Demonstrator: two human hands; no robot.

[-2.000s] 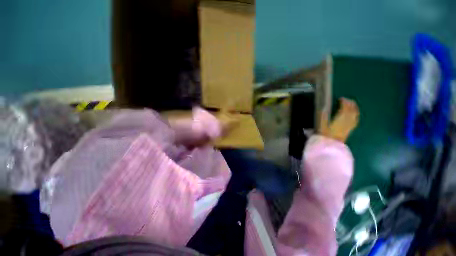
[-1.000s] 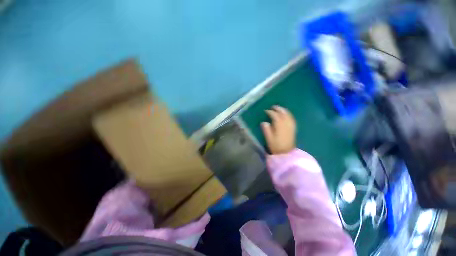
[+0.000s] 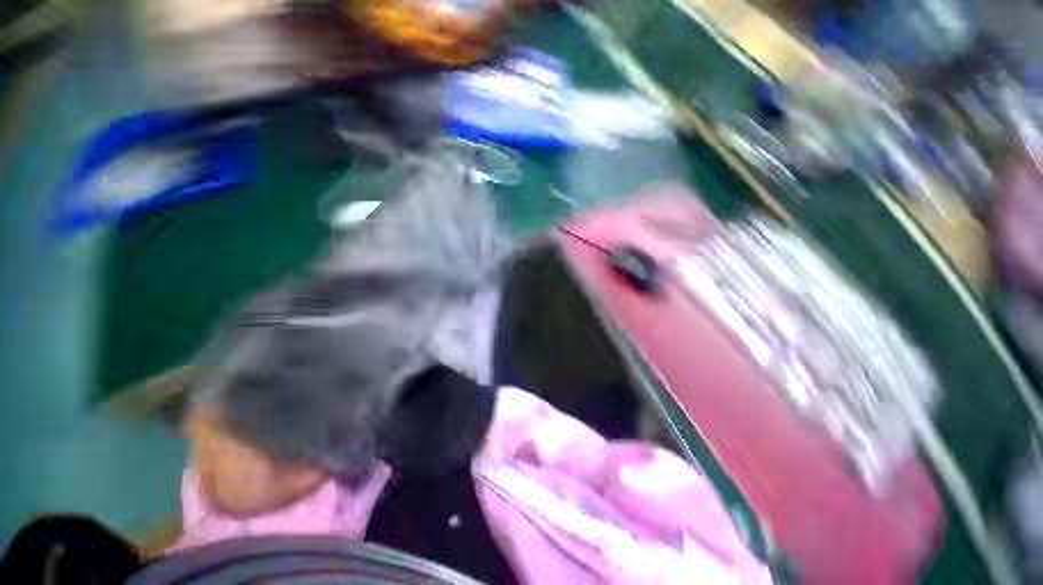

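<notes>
A large grey, blurred bundle (image 3: 332, 366), perhaps wrapped or bagged, spans the space above my lap and the green bench. My left hand (image 3: 246, 471) is bare and closed against its lower left edge, its fingers partly hidden. My right sleeve (image 3: 606, 469) reaches in from the right and ends at a black shape (image 3: 440, 417) beside the bundle. My right hand itself cannot be made out. What the bundle contains cannot be told.
A dark pad (image 3: 566, 331) lies beside the pink mat (image 3: 743, 429). The mat bears a black mouse (image 3: 633, 267) and clear trays with white pieces (image 3: 812, 343). A blue bin (image 3: 160, 171) is at the left corner. A second blue tray (image 3: 509, 101) is at the back.
The view has swung right from the carton to the bench and mat. My left hand has come out of the carton with the grey bundle. My right hand has left the bare bench corner.
</notes>
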